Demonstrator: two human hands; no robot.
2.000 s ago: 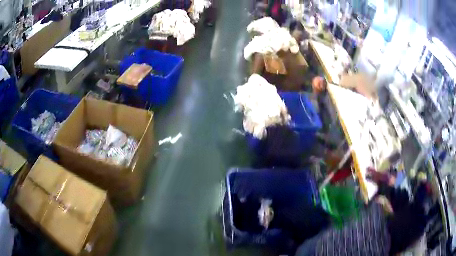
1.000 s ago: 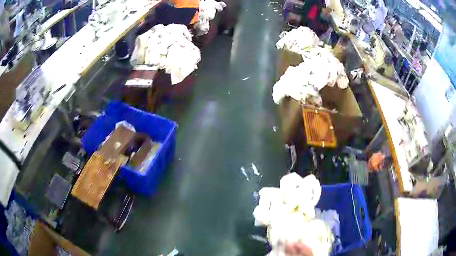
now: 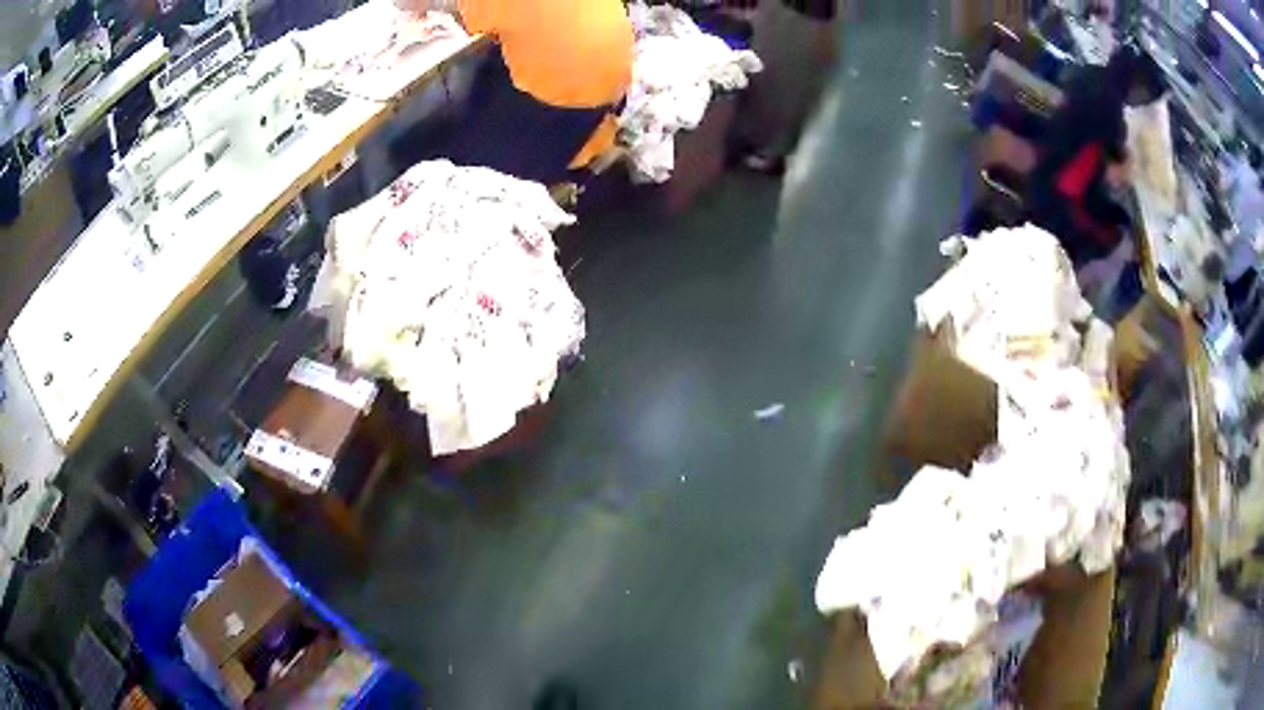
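Neither of my hands is in view. A bulky heap of cream floral garment pieces [image 3: 451, 298] with red-pink flowers stands left of the aisle. More cream garment pieces [image 3: 1005, 506] are heaped over open cardboard cartons [image 3: 950, 402] on the right. A blue bin [image 3: 160, 590] at the lower left holds an open brown box [image 3: 243, 610]. A brown box with white tape [image 3: 316, 423] sits between the bin and the left heap.
Green floor [image 3: 665, 416] with small scraps runs up the middle. A wood-edged table [image 3: 104, 326] with off-white sewing machines [image 3: 208, 139] lines the left. A person in orange [image 3: 568, 49] is beside it. A person in dark and red clothing [image 3: 1088, 160] is at the upper right.
The view has moved forward along the aisle. The left floral heap and sewing machines appear nearer, the blue bin has shifted to the lower left, and the near right blue bin has left the picture.
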